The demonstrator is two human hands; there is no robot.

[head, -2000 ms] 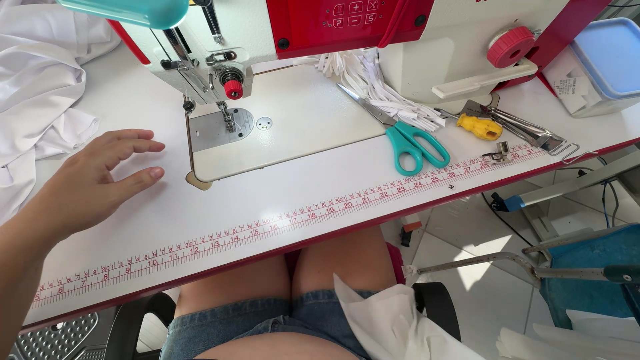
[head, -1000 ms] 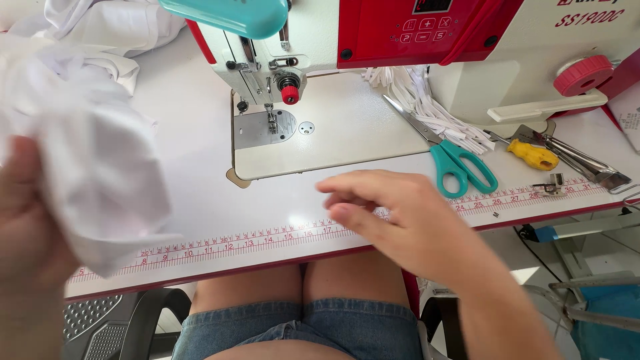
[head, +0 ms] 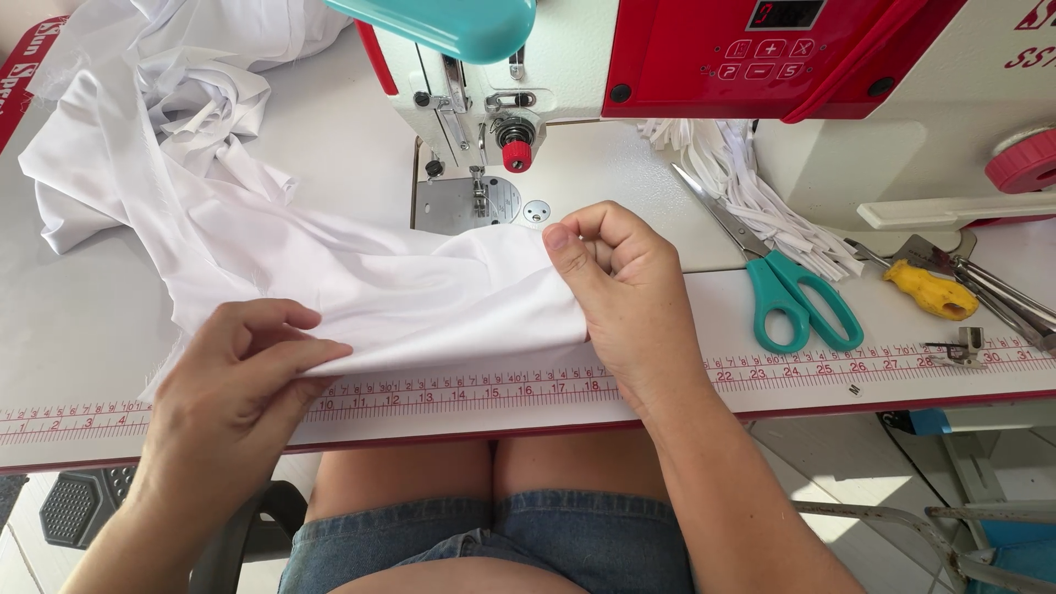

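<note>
A piece of white fabric (head: 396, 280) stretches between my hands over the table's front, running back to a heap at the upper left. My right hand (head: 619, 289) pinches its right end between thumb and curled fingers, just in front of the needle plate of a sewing machine (head: 511, 74). My left hand (head: 247, 371) holds the fabric's near edge between thumb and fingers, above the printed ruler (head: 462, 392). The presser foot (head: 478, 194) stands behind the cloth, which does not lie under it. Part of the near edge is hidden by my left fingers.
Teal-handled scissors (head: 784, 301) lie right of my right hand, blades toward the machine, beside a bundle of white strips (head: 767, 206). Further right are a yellow-handled screwdriver (head: 932, 289), metal tweezers (head: 1006, 301) and a small metal presser foot (head: 961, 346). The red table edge (head: 528, 433) runs above my lap.
The white fabric, lifted in my left hand at the left one second ago, now spans both hands. My right hand, then empty over the ruler, has taken hold of its end.
</note>
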